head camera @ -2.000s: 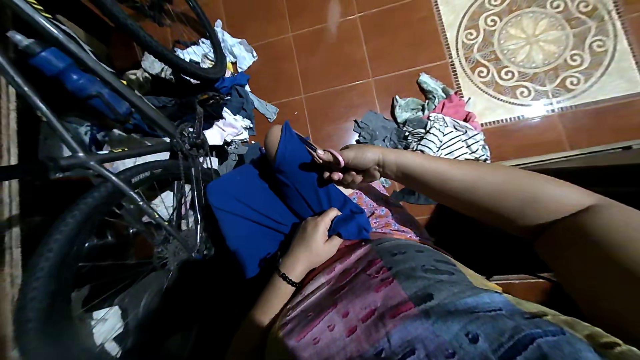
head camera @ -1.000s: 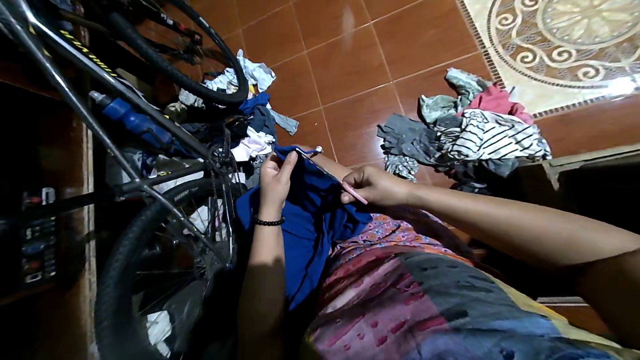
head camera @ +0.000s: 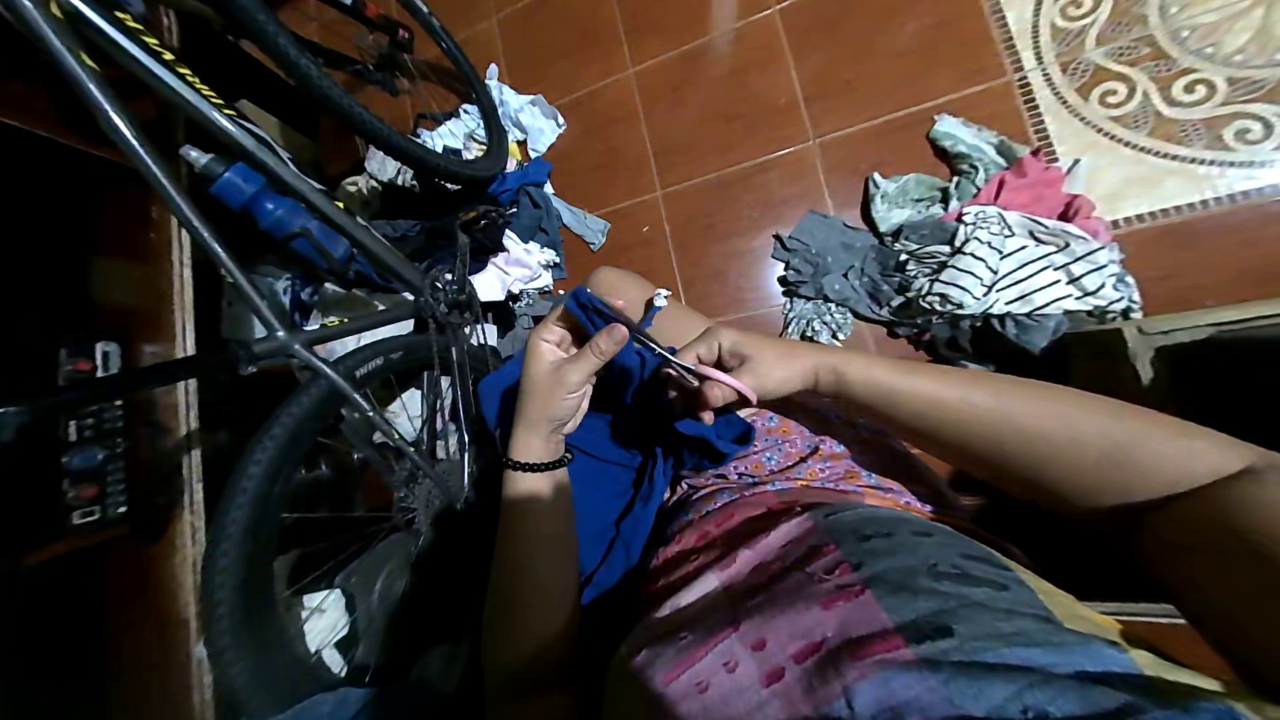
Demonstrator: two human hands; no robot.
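Blue fabric (head camera: 625, 470) lies across my lap, over a floral cloth (head camera: 800, 455). My left hand (head camera: 570, 375), with a dark bead bracelet on the wrist, pinches the upper edge of the fabric between thumb and fingers. My right hand (head camera: 745, 370) holds scissors with pink handles (head camera: 728, 382), their blades pointing up and left to the fabric edge beside my left thumb. How far the blades are apart is hard to tell. Part of the fabric is in shadow under my right hand.
At the left stands a bicycle (head camera: 245, 270) with a blue bottle (head camera: 275, 212); clothes (head camera: 520, 265) lie around its wheels. A pile of cloth, with a striped piece (head camera: 1030, 265), is on the tiled floor (head camera: 720, 120) at the right. A wooden edge (head camera: 1210, 320) is beyond my right forearm.
My left hand has moved from low on the blue fabric up to its top edge. The scissors, earlier near the fabric's upper part, now lie against that edge beside my left thumb.
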